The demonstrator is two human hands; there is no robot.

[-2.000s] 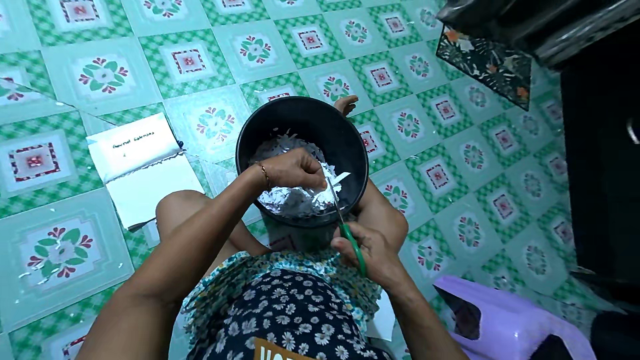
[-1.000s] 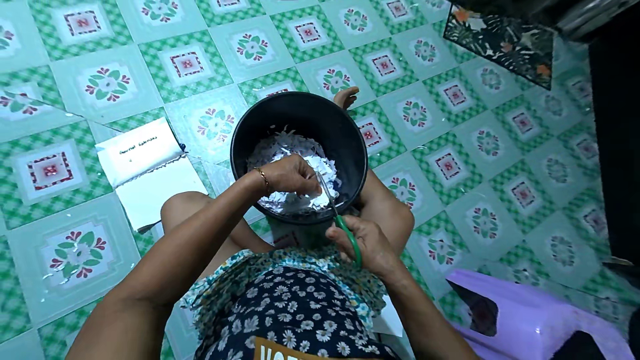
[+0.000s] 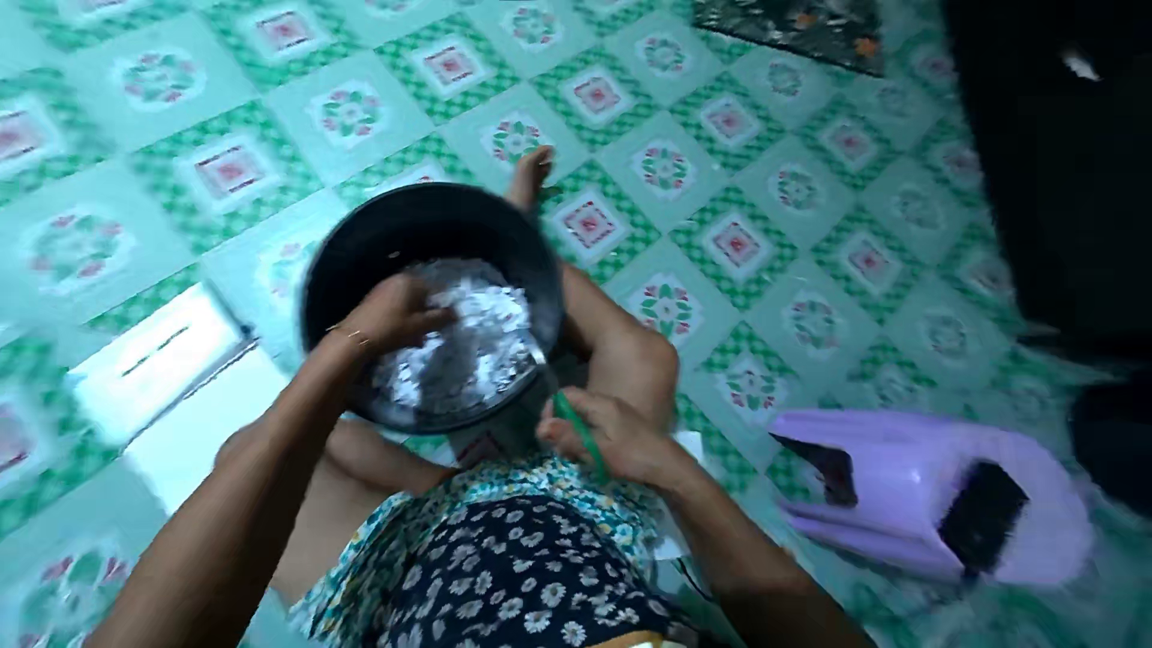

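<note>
A black bucket (image 3: 432, 207) sits between my legs with many small cut paper pieces (image 3: 477, 333) at its bottom. My left hand (image 3: 400, 310) reaches inside over the pieces; its fingertips are blurred and partly hidden, so whether it holds a piece cannot be told. My right hand (image 3: 607, 432) grips the green handles of a pair of scissors (image 3: 576, 423) at the bucket's near right rim. The metal blades point up and left over the pieces.
An open notebook (image 3: 202, 396) bearing writing lies on the tiled-pattern floor at the left. A purple plastic stool (image 3: 909, 486) lies at the right. Some white paper (image 3: 670, 540) is beside my right forearm. A dark patterned mat (image 3: 796, 31) lies at the top right.
My left hand has moved away from the scissor blades, to the left and deeper over the bucket. The scissors remain in my right hand. The view has shifted.
</note>
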